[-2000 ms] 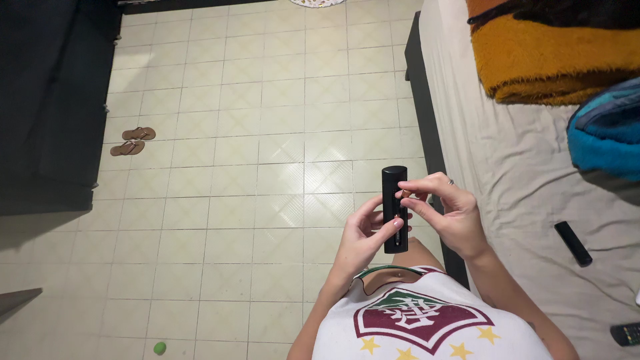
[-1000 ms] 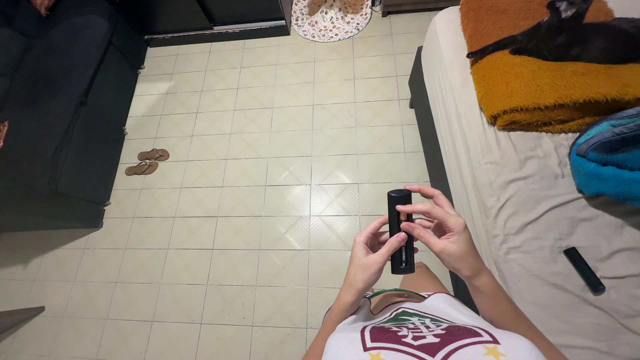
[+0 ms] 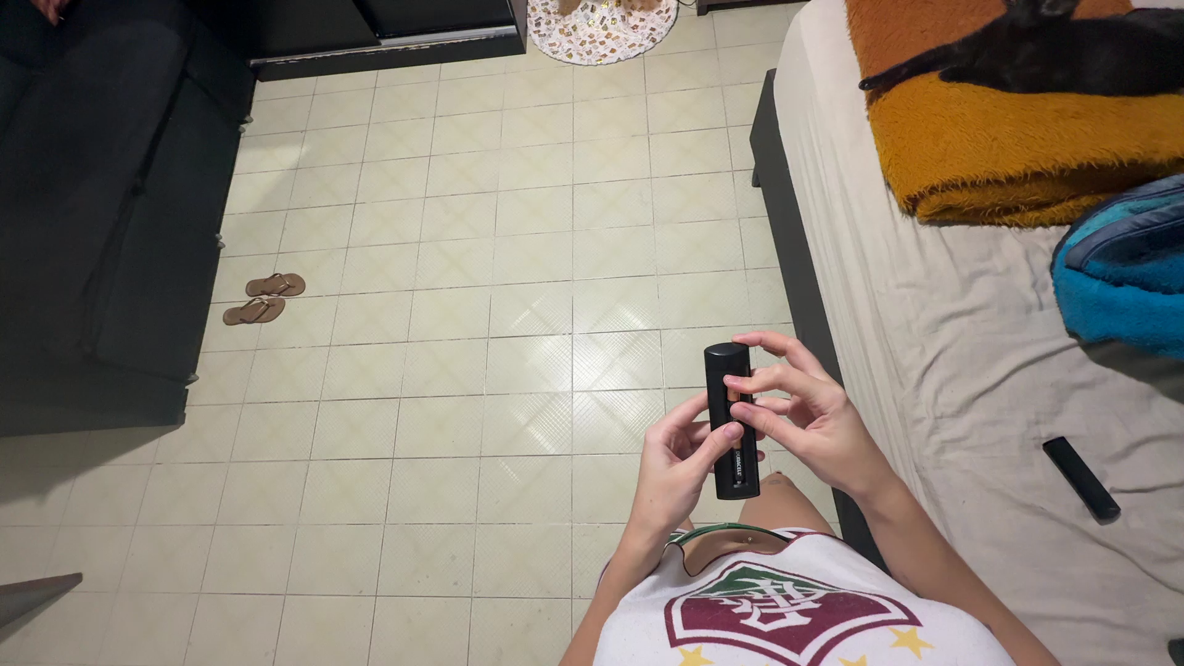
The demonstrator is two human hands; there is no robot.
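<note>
A black remote control (image 3: 724, 362) is held upright, its back with an uncovered battery compartment facing up. My left hand (image 3: 683, 453) grips it from the left, thumb on the lower part. Inside the compartment lies a Duracell battery (image 3: 738, 465), black and copper. My right hand (image 3: 807, 416) is at the upper half, with thumb and fingers on a second copper-ended battery (image 3: 733, 393) that they partly hide. A slim black cover-like piece (image 3: 1080, 479) lies apart on the bed sheet.
The bed (image 3: 953, 305) on the right bears a mustard blanket (image 3: 980, 157), a black cat (image 3: 1045, 55) and a blue plush item (image 3: 1128, 268). Brown flip-flops (image 3: 264, 298) lie on the tiled floor beside a dark sofa (image 3: 83, 231). A round patterned mat (image 3: 601, 32) is at the top.
Both hands stay on the remote; the right fingers have shifted over its upper part. The view has moved, bringing the cat and the dark cabinet into sight.
</note>
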